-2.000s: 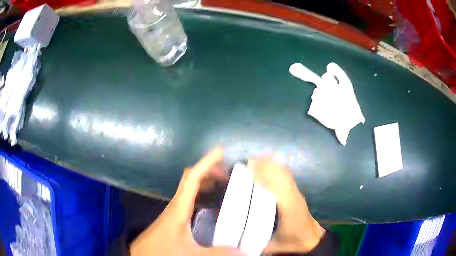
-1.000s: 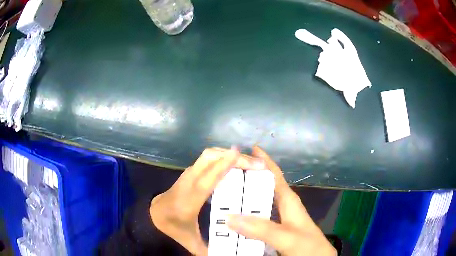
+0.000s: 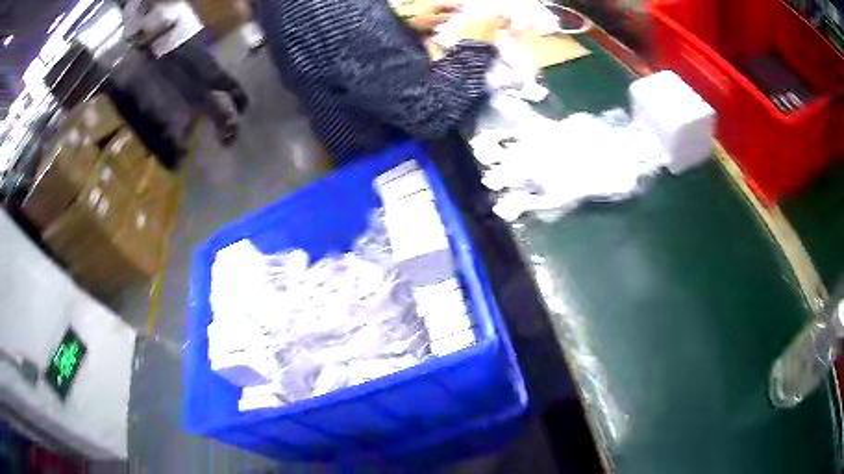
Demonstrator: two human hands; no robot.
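No hand of mine is in the picture. A blue crate [image 3: 361, 412] stands beside the bench, in the middle of the view. It holds rows of white power strips [image 3: 416, 227] along its sides and bagged cords [image 3: 328, 310] in clear film between them. On the dark green bench [image 3: 685, 305], a white block, a power strip [image 3: 674, 120], stands near the far edge. White bagged cords [image 3: 574, 167] trail from it towards the near edge.
Another worker in a striped sleeve [image 3: 361, 65] stands at the bench end, hands over white items and tan cardboard [image 3: 555, 48]. A red crate [image 3: 740, 102] is beyond the bench. A clear bottle [image 3: 800, 366] lies right. Cardboard boxes [image 3: 111, 208] and another person are left.
The view has swung left to the blue crate and the other worker. My hands, the two strips they held, the white glove and the white card are out of the picture.
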